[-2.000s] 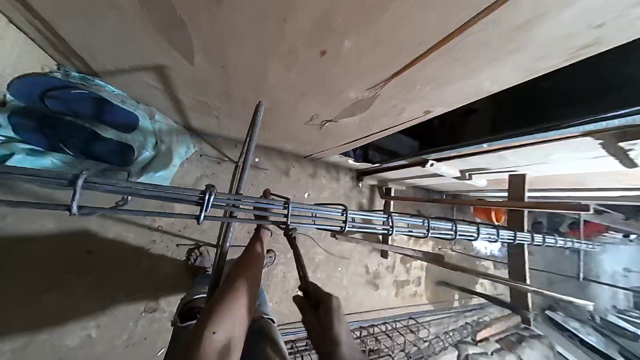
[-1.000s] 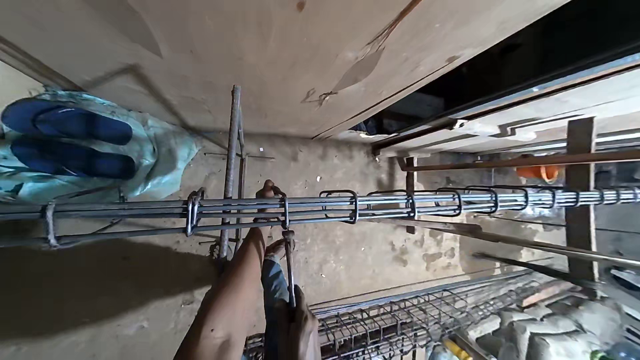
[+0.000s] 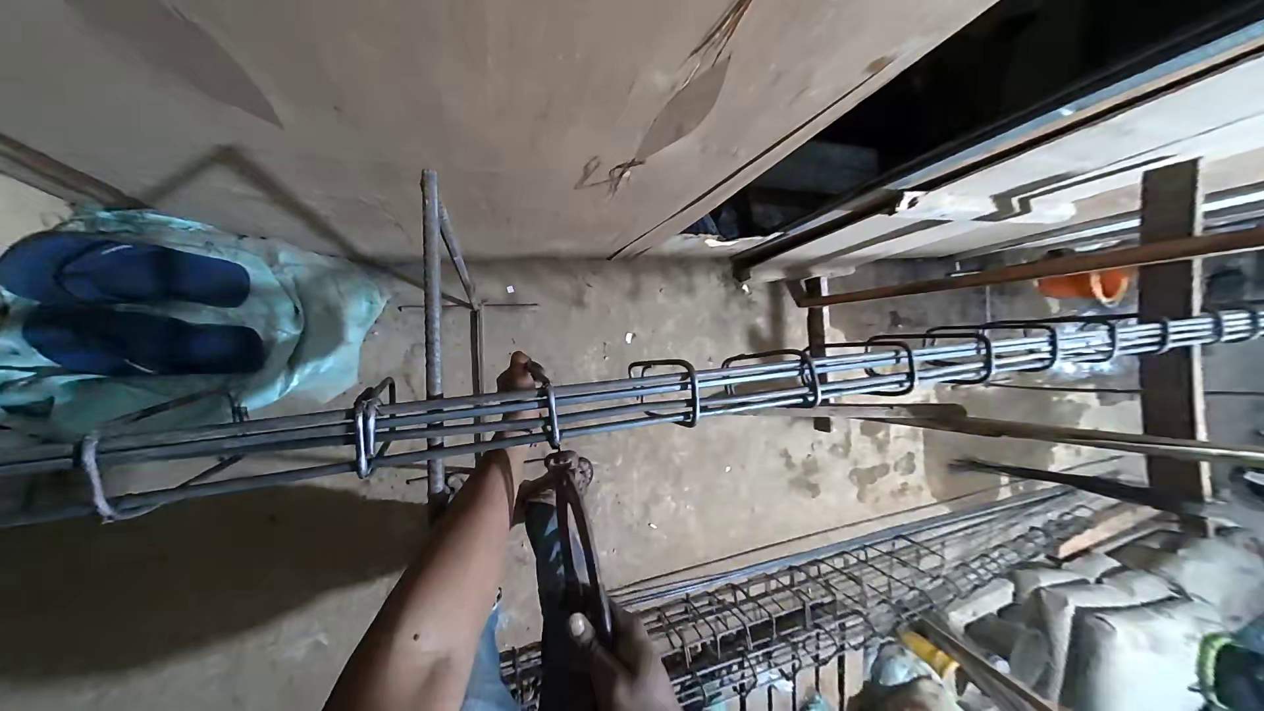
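A long bundle of steel rebar (image 3: 612,400) with bent stirrups around it crosses the view. My left hand (image 3: 515,380) reaches past the bars to their far side and touches a stirrup (image 3: 552,415); its fingers are partly hidden by the steel. My right hand (image 3: 617,657) is closed around the handles of a pair of tying pincers (image 3: 578,533). The pincers' head lies just below that stirrup, in front of my foot. Whether the jaws grip a wire cannot be made out.
An upright steel bar stand (image 3: 433,296) is beside my left arm. Blue flip-flops (image 3: 148,272) lie on a greenish sheet (image 3: 326,316). More rebar cages (image 3: 790,602), filled sacks (image 3: 1126,632), a wooden post (image 3: 1170,375) and an orange bucket (image 3: 1086,284) are at the right.
The pincers in my right hand have swung from a slant to nearly upright beneath the bars, and their handles now look spread. My left hand stays behind the rebar. The view has shifted somewhat.
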